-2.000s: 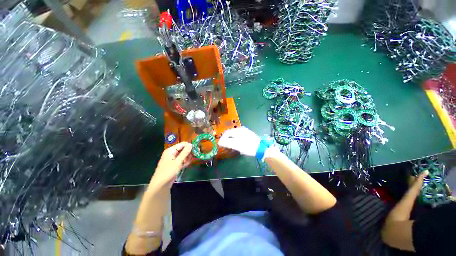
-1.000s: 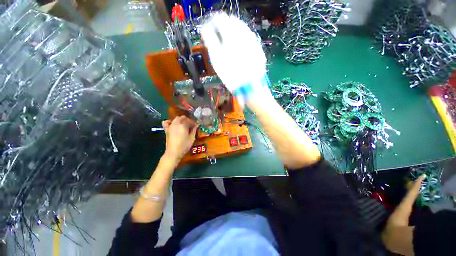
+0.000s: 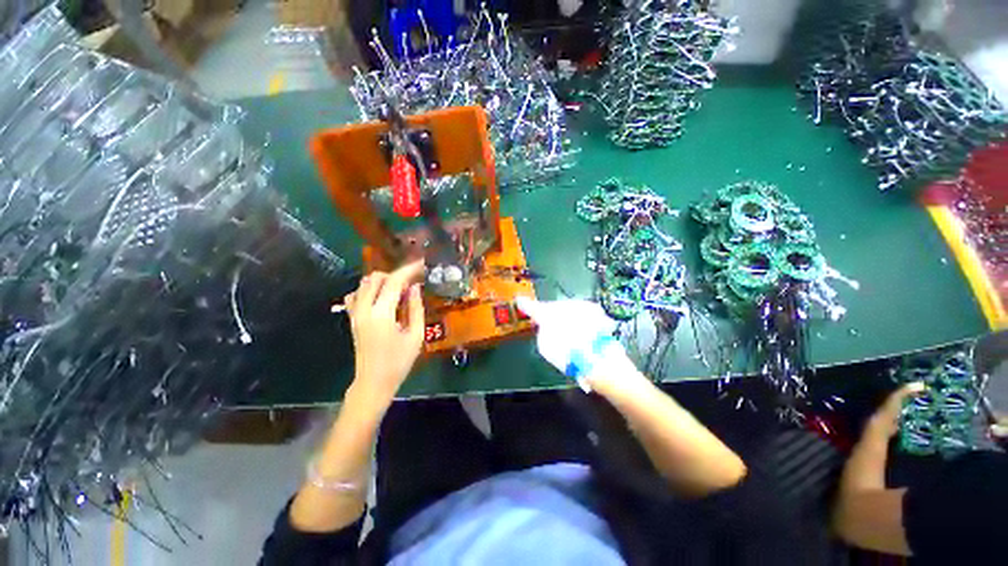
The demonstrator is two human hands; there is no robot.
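The orange test fixture (image 3: 475, 323) stands in front of me. Its red-tipped clamp handle (image 3: 406, 186) points down towards me. Pale round press posts (image 3: 445, 279) sit under the clamp; the ring board beneath them is hardly visible. My bare left hand (image 3: 387, 323) is at the fixture's left front, fingers bent near the nest and partly covering the red digital meter (image 3: 433, 331). I cannot tell whether it holds a wire. My white-gloved right hand (image 3: 571, 335), with a blue wristband, has its fingertips at the red rocker switches (image 3: 504, 314).
Two piles of green ring boards (image 3: 754, 245) lie to the right. Tall wired stacks (image 3: 663, 72) stand at the back. A large layered stack (image 3: 122, 243) fills the left. A neighbouring person's hand (image 3: 884, 426) holds green boards at lower right.
The ring board went from my hands into the fixture. The clamp handle has swung down towards me. My gloved right hand went up to the handle, then came down to the switches.
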